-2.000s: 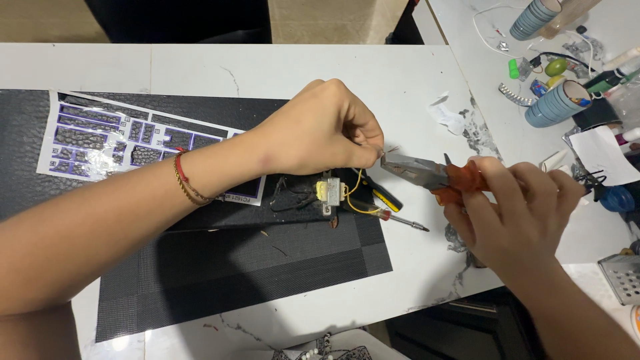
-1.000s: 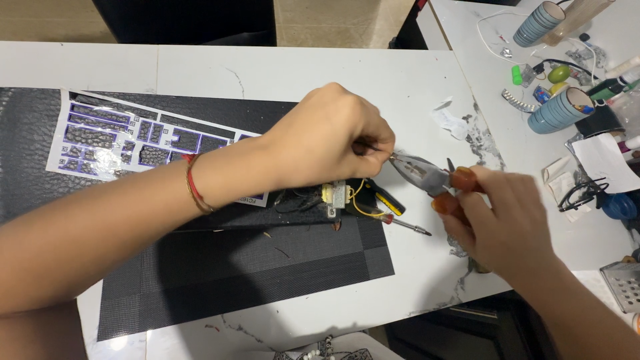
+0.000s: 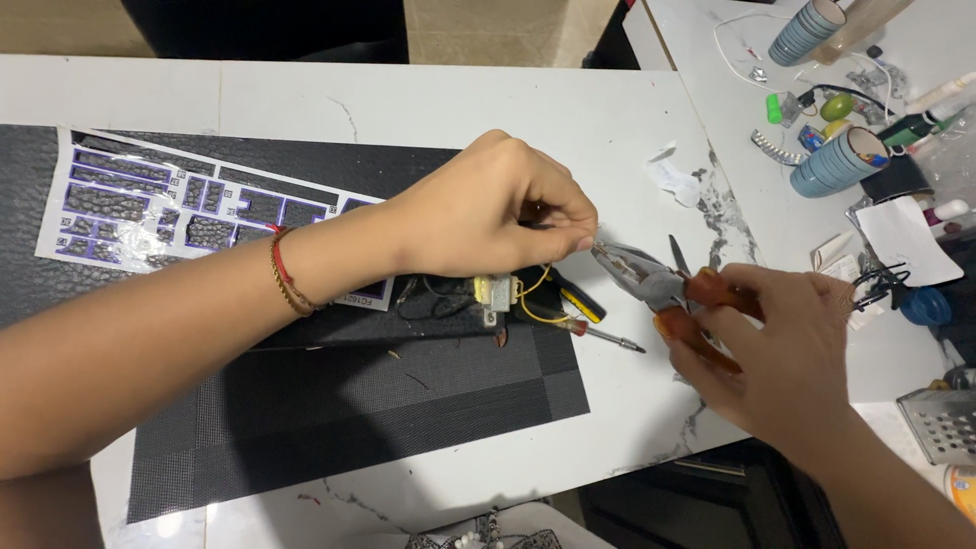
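Observation:
My left hand pinches the end of a thin wire, its bare tip showing just past the fingertips. In my right hand are pliers with orange handles, their jaws pointing left at that tip; whether they grip it I cannot tell. Below my left hand, a small transformer with yellow wires lies at the edge of a black textured surface. Beside it are a screwdriver with a red collar and a yellow-and-black handle.
A cut-out sticker sheet lies left on the black surface, above a dark woven placemat. Crumpled paper rests on the white marbled table. Striped blue cups, cables and small items crowd the right side, with a metal grater lower right.
The pliers, pointing at the wire throughout, have tilted more steeply, with my right hand a little lower relative to their tip. My left hand keeps its pinch near the same place.

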